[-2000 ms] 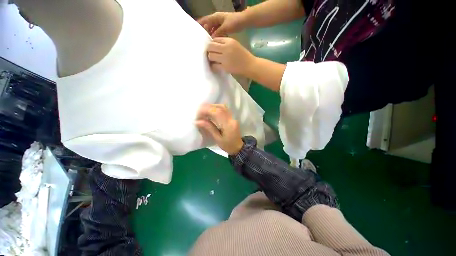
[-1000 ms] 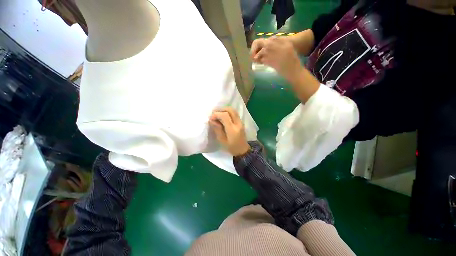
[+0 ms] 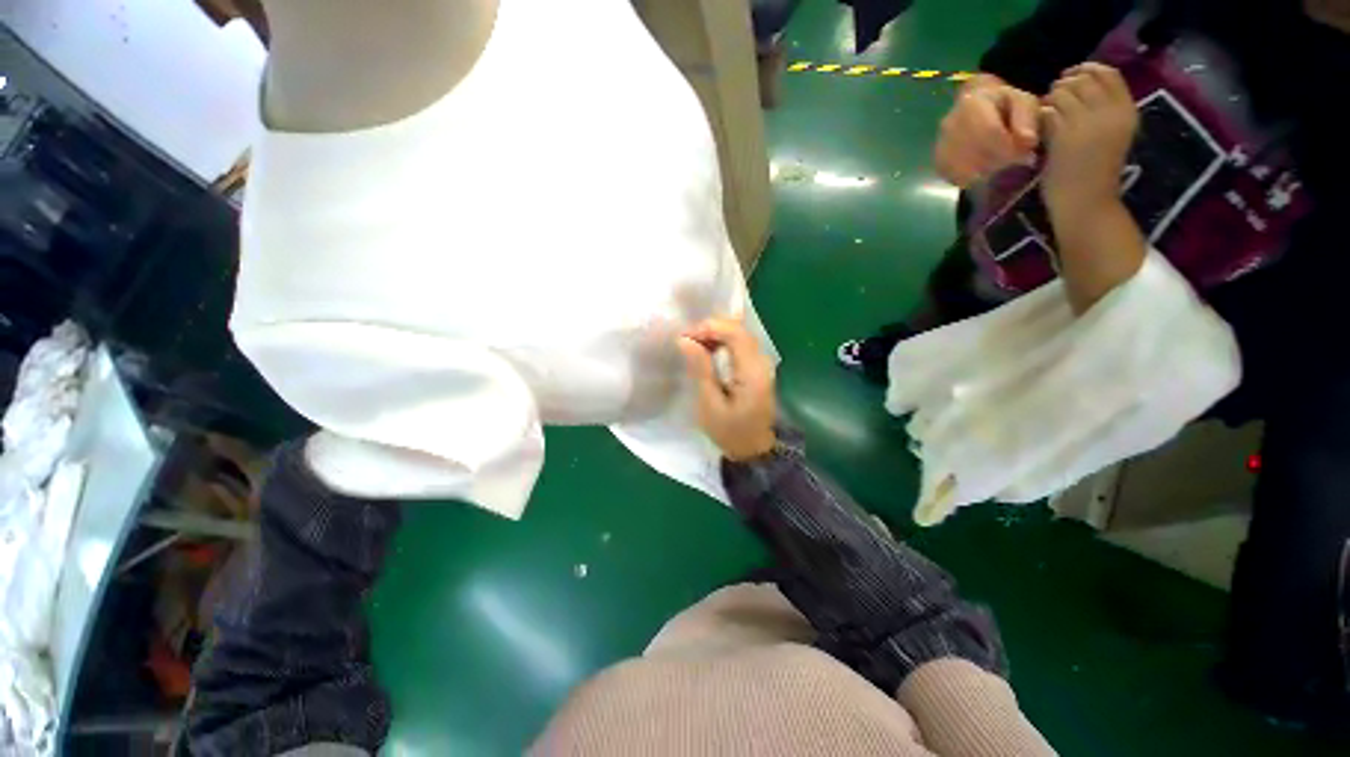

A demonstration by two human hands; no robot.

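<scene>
A white top (image 3: 474, 222) with a round neck sits on a pale beige dress form (image 3: 370, 59) at the upper left. Its short sleeve (image 3: 407, 392) hangs at the lower side. My right hand (image 3: 733, 388) is at the lower right of the top, with fingers and thumb curled close to the cloth. Whether they pinch the cloth or only rest by it is unclear. My left forearm, in a dark checked sleeve, runs up behind the short sleeve, which hides my left hand.
A co-worker (image 3: 1096, 163) stands at the right with both hands raised and close together. A second white piece (image 3: 1066, 392) is draped over that person's forearm. White garments (image 3: 45, 444) are piled at the left edge. A beige panel (image 3: 740, 133) stands beyond the dress form.
The co-worker's hands have left the top and moved right, with the draped piece. The view has shifted. My right hand stays at the top's lower right side, its fingers more curled.
</scene>
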